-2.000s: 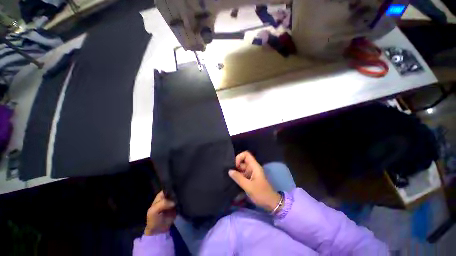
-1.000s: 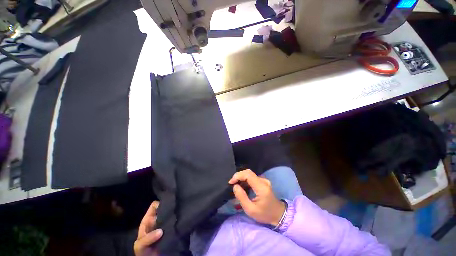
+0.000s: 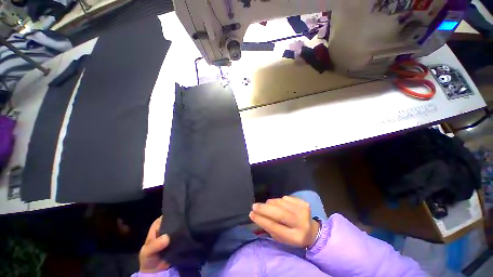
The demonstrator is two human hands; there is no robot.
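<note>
A black cloth panel point(image 3: 211, 157) runs from the needle area of the white sewing machine point(image 3: 208, 27) down over the table edge to my lap, with a lengthwise fold or ridge near its left side. My left hand point(image 3: 153, 249) grips its lower left edge, thumb on top. My right hand point(image 3: 284, 219) holds its lower right edge between thumb and fingers. The panel's top end lies by the presser foot point(image 3: 222, 80) in bright lamp light; whether it is under the foot I cannot tell.
A wide dark panel point(image 3: 108, 119) and a narrower one point(image 3: 46, 140) lie left on the table. Red-handled scissors point(image 3: 415, 87) and a tray of bobbins point(image 3: 451, 82) sit at the right. Fabric scraps point(image 3: 316, 57) lie under the machine arm. A box with dark cloth point(image 3: 432, 167) stands below right.
The lower part of the panel, bunched and skewed a second ago, now hangs flatter and straighter. My right hand has moved slightly lower with its fingers more closed. The camera view has shifted slightly.
</note>
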